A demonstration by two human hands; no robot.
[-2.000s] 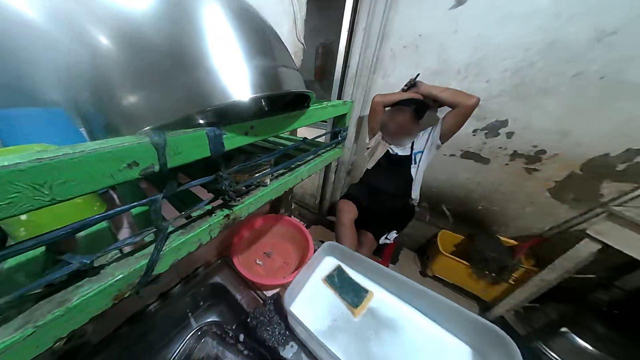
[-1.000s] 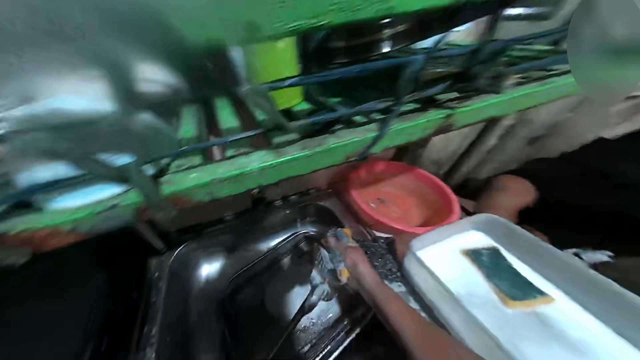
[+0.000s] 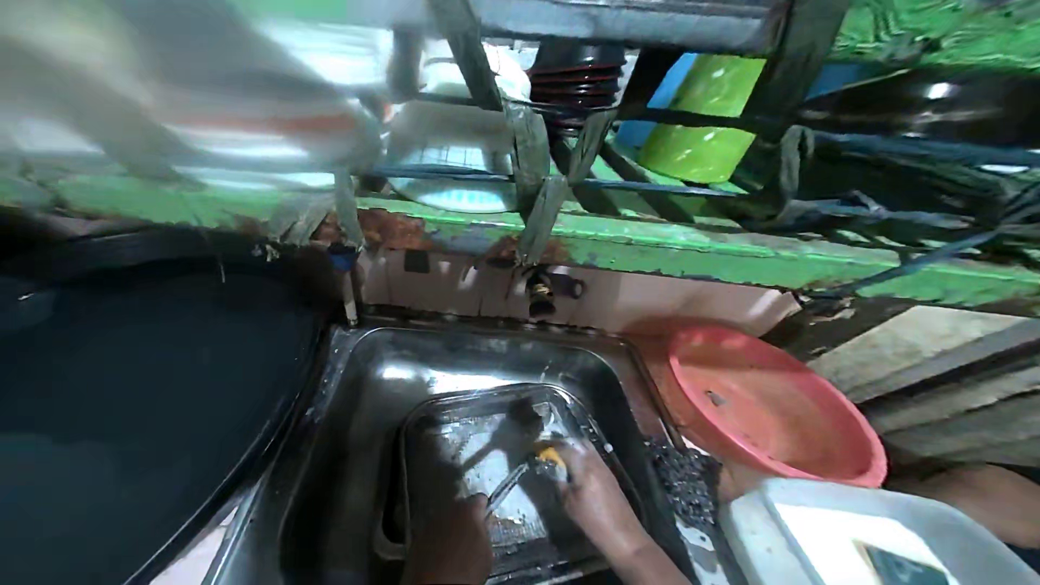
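Note:
Over a rectangular metal tray (image 3: 520, 561) lying in the stainless steel sink (image 3: 398, 357), my left hand (image 3: 457, 532) is closed around a thin metal utensil (image 3: 505, 490) that points up to the right; its exact kind is unclear. My right hand (image 3: 591, 487) grips a small yellow scrubbing piece (image 3: 551, 455) at the utensil's far end. Wet patches and bits of residue mark the tray's surface. A green and yellow sponge (image 3: 902, 565) lies in the white plastic tub (image 3: 756, 508) at the lower right.
A red plastic basin (image 3: 861, 439) stands right of the sink, with dark scouring mesh (image 3: 686, 479) below it. A large dark tub (image 3: 146, 406) fills the left. Above runs a green rack (image 3: 666, 252) with dishes and a lime cup (image 3: 703, 122). Someone's bare limb (image 3: 967, 496) shows far right.
The view has swung left and down from the seated person to the sink. One second ago a hand was over the sink tray; now both my hands show there with the utensil between them.

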